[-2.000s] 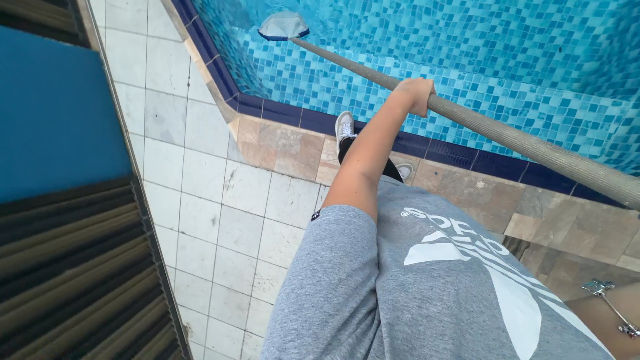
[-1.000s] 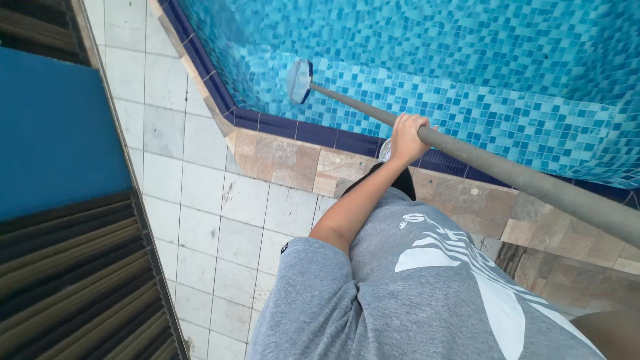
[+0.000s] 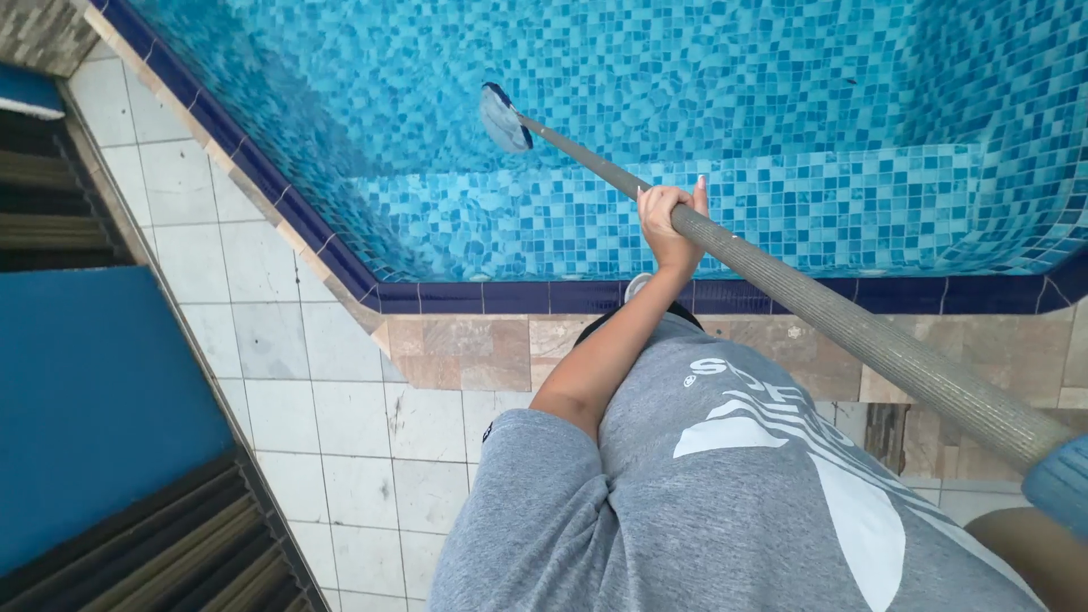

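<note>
My left hand (image 3: 671,223) grips the long grey ribbed pole (image 3: 790,276) partway along, with its thumb raised beside it. The pole slants from the lower right up to the left, over the pool edge. On its far end is a skimmer net (image 3: 503,119) with pale mesh and a dark blue rim, in or over the pool water. A blue sleeve or grip (image 3: 1061,489) covers the near end at the right edge. Part of my right arm shows at the bottom right; my right hand is out of view.
A dark blue tiled rim (image 3: 518,297) borders the pool, with brownish stone coping (image 3: 463,348) along it. White floor tiles (image 3: 348,416) lie to the left, beside a blue panel (image 3: 93,399) and dark slatted surfaces (image 3: 161,544). One shoe (image 3: 636,287) shows near the pool edge.
The net has turned on the pole's far end, from lying crosswise to standing more upright in the picture. My left hand stays on the pole. The blue near end has come into view.
</note>
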